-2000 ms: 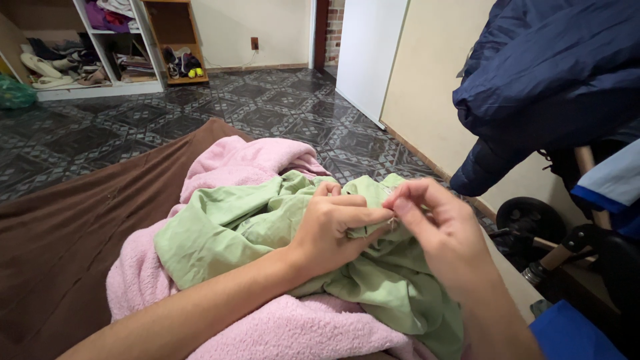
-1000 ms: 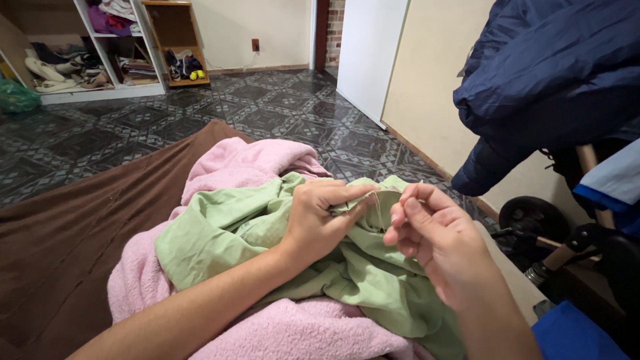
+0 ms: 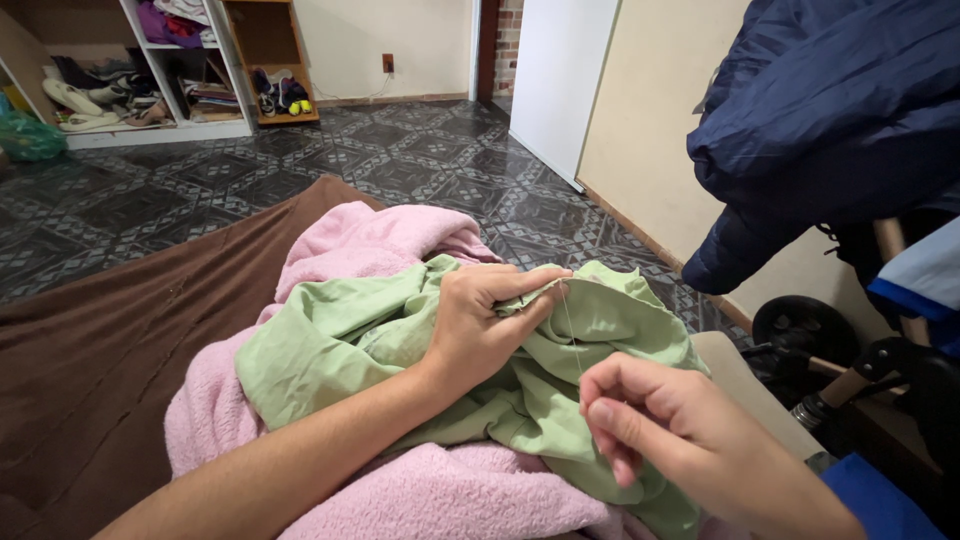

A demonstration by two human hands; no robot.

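Note:
A light green cloth [image 3: 330, 352] lies bunched over a fluffy pink blanket [image 3: 450, 495]. My left hand [image 3: 487, 315] pinches the green cloth's edge between thumb and fingers. From that edge a thin pale thread [image 3: 571, 326] runs down, taut, to my right hand [image 3: 652, 420]. The right hand's thumb and forefinger are closed together at the thread's lower end, below and to the right of the left hand. Whether a needle sits between those fingertips cannot be seen.
A brown cover [image 3: 150, 330] spreads at the left. Dark blue jackets [image 3: 825, 112] hang at the right above a black wheel [image 3: 802, 326] and a folded frame. Shelves [image 3: 187, 127] with shoes and clothes stand at the back left, beyond the patterned tile floor [image 3: 375, 150].
My right hand has moved down and away from the left hand, and the thread now stretches between them. The left hand stays on the green cloth.

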